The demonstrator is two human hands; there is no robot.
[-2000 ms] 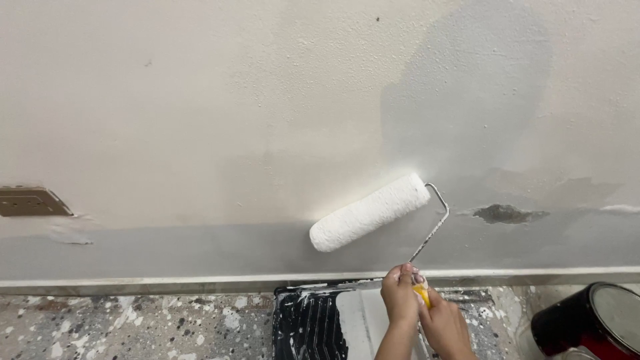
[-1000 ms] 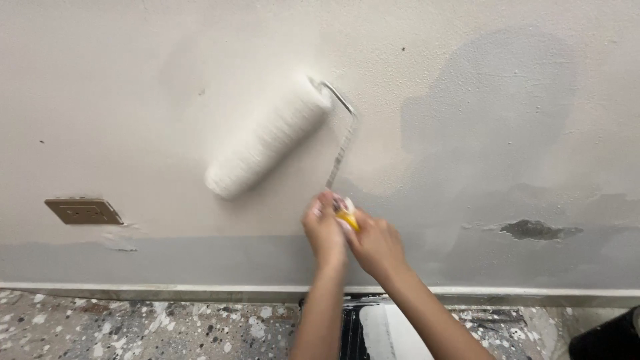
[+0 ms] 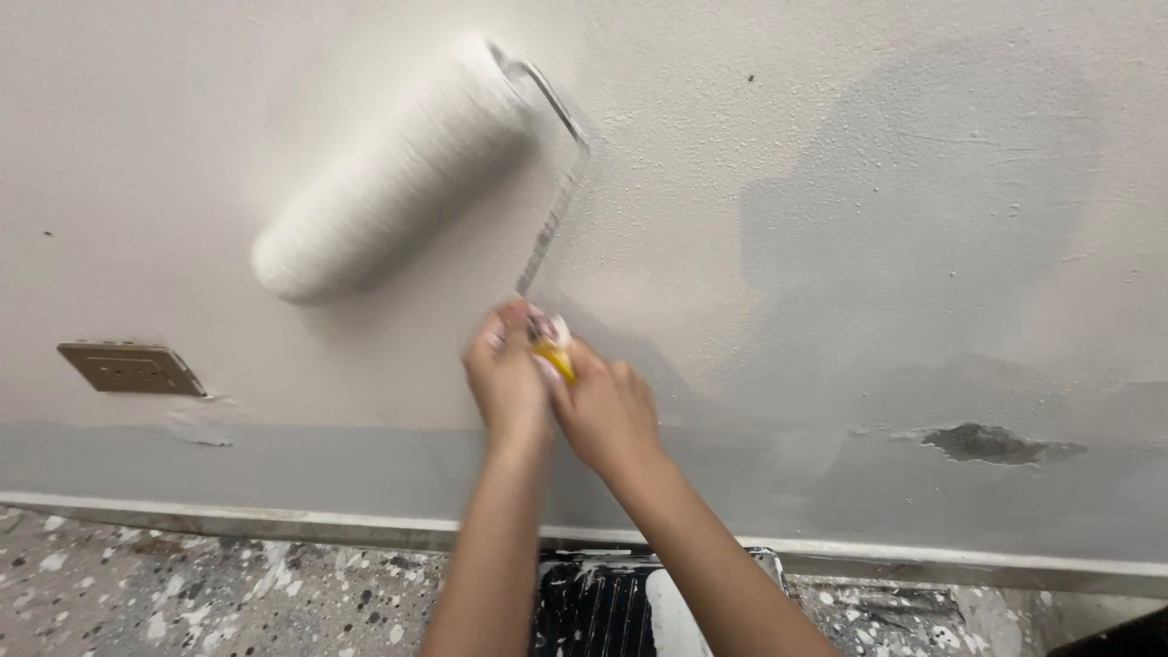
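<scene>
Both hands are closed around the yellow handle of a paint roller. My left hand grips it where the wire frame begins, and my right hand holds it just below and to the right. The white roller cover, blurred, lies at a slant over the upper left of the wall, which has light and grey areas. Under my forearms, on the floor, a black paint tray with white paint in it is partly hidden.
A brown wall socket sits at the left. A chipped hole marks the lower right of the wall. The baseboard runs above a paint-spattered floor. A dark object shows at the bottom right corner.
Both hands have moved up and left with the roller, from low on the wall above the tray to higher on its light area. Both still hold the handle.
</scene>
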